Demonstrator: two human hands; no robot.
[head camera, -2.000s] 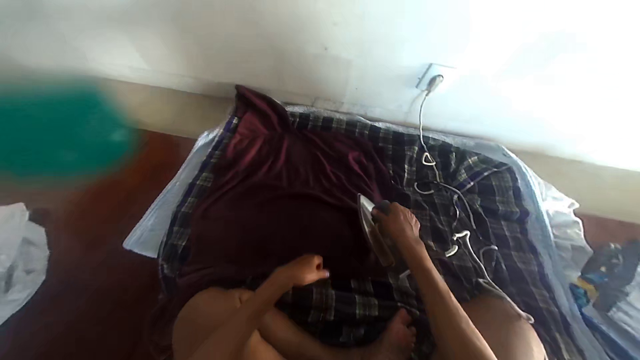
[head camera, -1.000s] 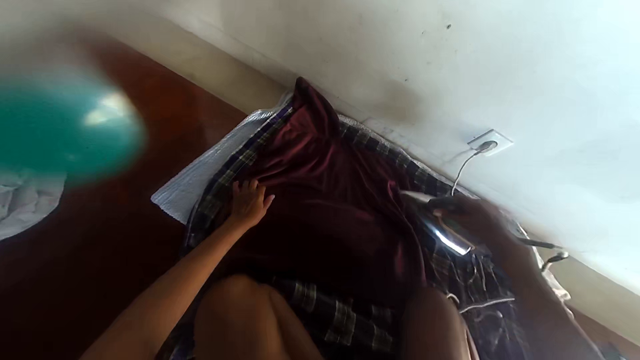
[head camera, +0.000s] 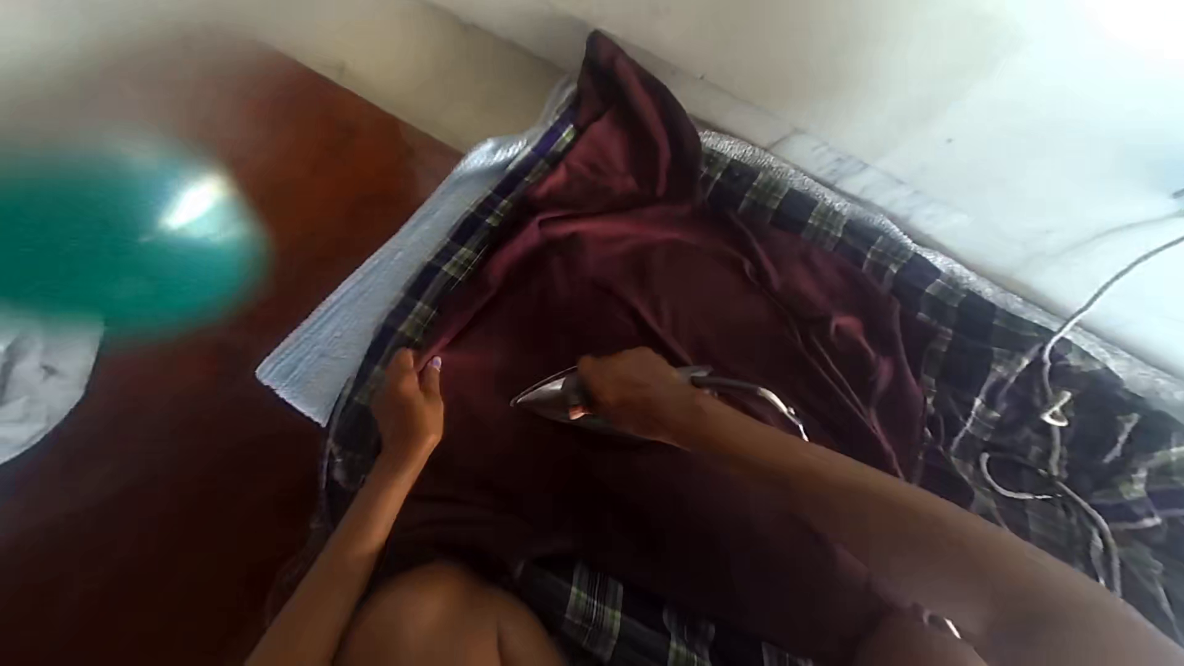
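A dark maroon satiny cloth (head camera: 555, 314) lies spread over a plaid cloth (head camera: 768, 194), with folds along its upper part and right side. My right hand (head camera: 638, 393) grips the handle of a clothes iron (head camera: 548, 400), whose pointed tip faces left over the middle of the maroon cloth. At the cloth's left edge, my left hand (head camera: 407, 402) pinches the fabric between thumb and fingers.
A pale power cord (head camera: 1096, 296) loops over the plaid cloth on the right and rises by the wall (head camera: 971, 120). White padding (head camera: 370, 287) sticks out at the left above the reddish floor (head camera: 185, 490). A blurred green object (head camera: 120, 240) and white fabric (head camera: 42, 379) are farther left.
The iron in my right hand has moved left from the maroon cloth's right side to its middle. My left hand, lying spread on the cloth a second ago, now pinches its left edge.
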